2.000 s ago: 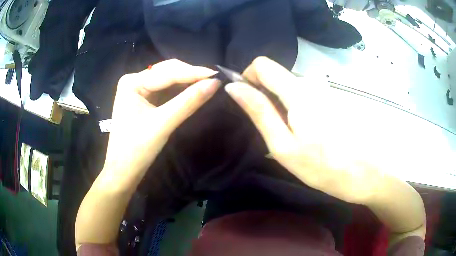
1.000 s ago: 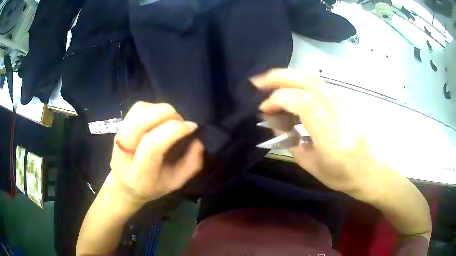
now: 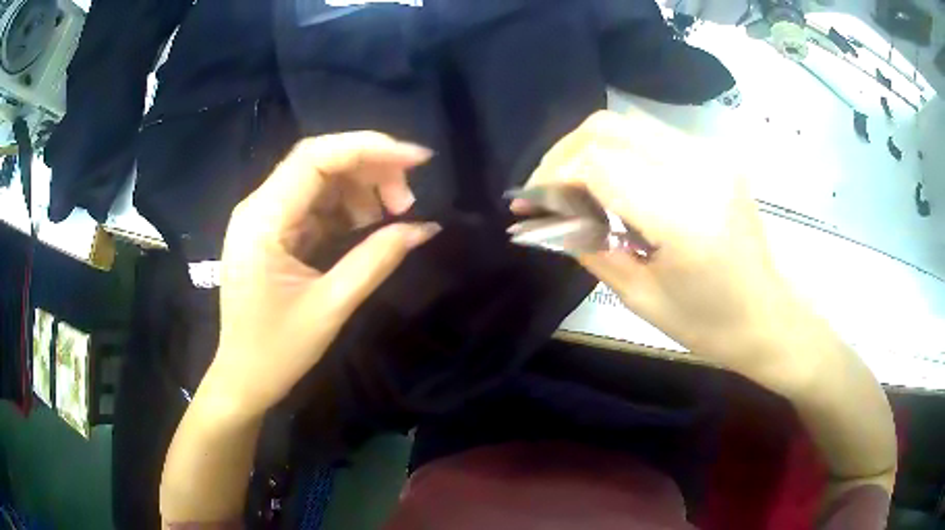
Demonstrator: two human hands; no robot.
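Observation:
A dark navy garment (image 3: pixel 518 72) spreads from the white table down over the wearer's lap. My left hand (image 3: pixel 311 248) is over its middle, with thumb and index fingertip apart and the other fingers curled; nothing shows between the fingertips. My right hand (image 3: pixel 674 228) holds silver thread snips (image 3: pixel 565 223), blurred, with the two blades apart and pointing left toward my left hand. The blades are over the dark cloth; whether they touch it is unclear. A white printed strip (image 3: pixel 204 274) shows on the garment beside my left wrist.
The white table (image 3: pixel 829 269) has a wood-coloured front edge and ruler marks near my right hand. Dark scraps (image 3: pixel 893 148) lie at the right. Machine parts (image 3: pixel 790 31) show at the top right, and a pale round machine part (image 3: pixel 31 41) at the top left. The floor (image 3: pixel 62 466) is green.
Since one second ago, my left hand has moved up and its fingers have opened from a closed grip on the cloth. The snips in my right hand have moved up slightly.

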